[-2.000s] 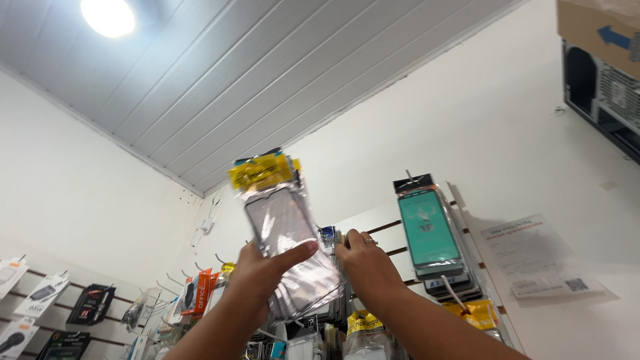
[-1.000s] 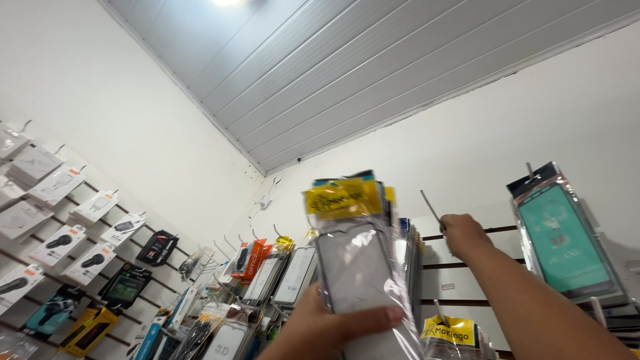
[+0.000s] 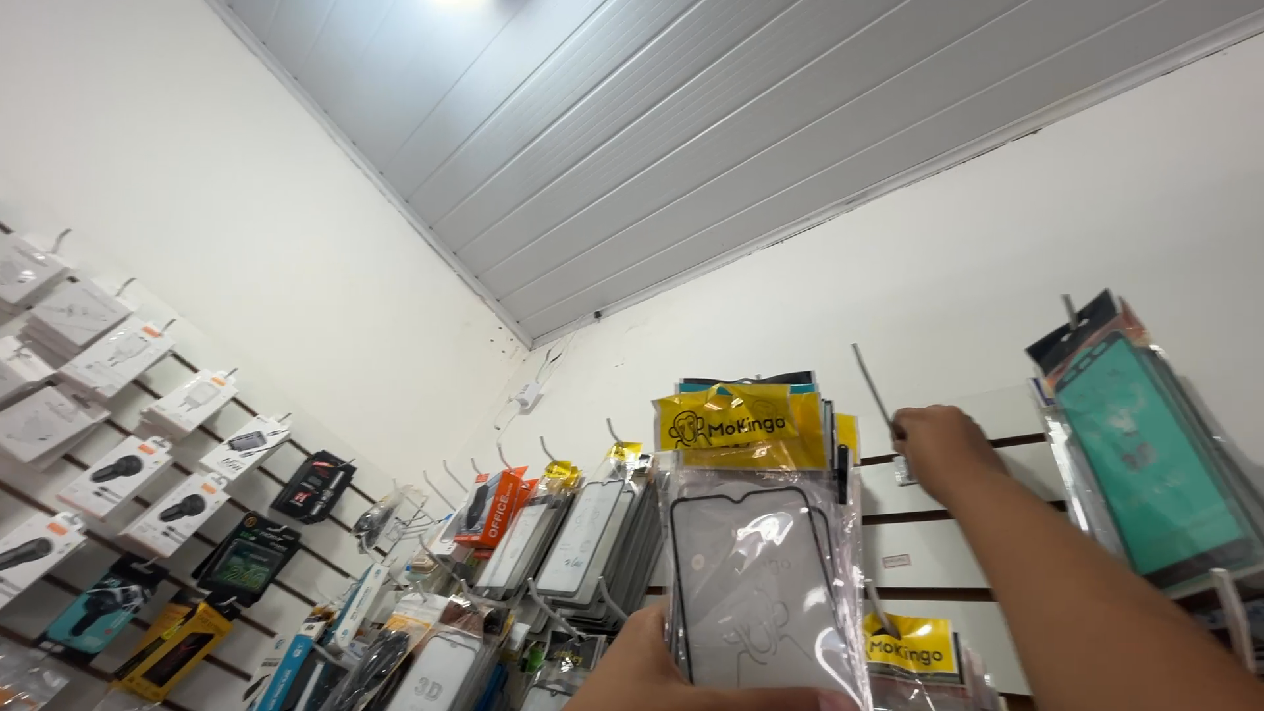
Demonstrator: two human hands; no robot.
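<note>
My left hand (image 3: 691,681) grips a thick stack of phone screen protectors in clear plastic bags (image 3: 755,553) with yellow Mokingo headers, upright at the lower middle; its fingers are partly cut off by the frame's bottom edge. To the right of the stack, my right hand (image 3: 943,449) has its fingers closed around the base of a bare metal display hook (image 3: 874,385) at the slatwall panel (image 3: 948,543). The hook slants up and left from the hand. Another pack with a yellow Mokingo header (image 3: 908,647) hangs below.
Green-faced screen protectors (image 3: 1136,444) hang on a hook at the right. More bagged protectors (image 3: 588,543) and an orange box (image 3: 491,509) hang left of the stack. On the left wall are boxed chargers (image 3: 118,469) and a yellow box (image 3: 173,652). A small white device (image 3: 530,395) is in the corner.
My right hand was beside the stack two seconds ago; it is now apart from it, on the bare hook. My left hand still holds the stack. The view has swung left.
</note>
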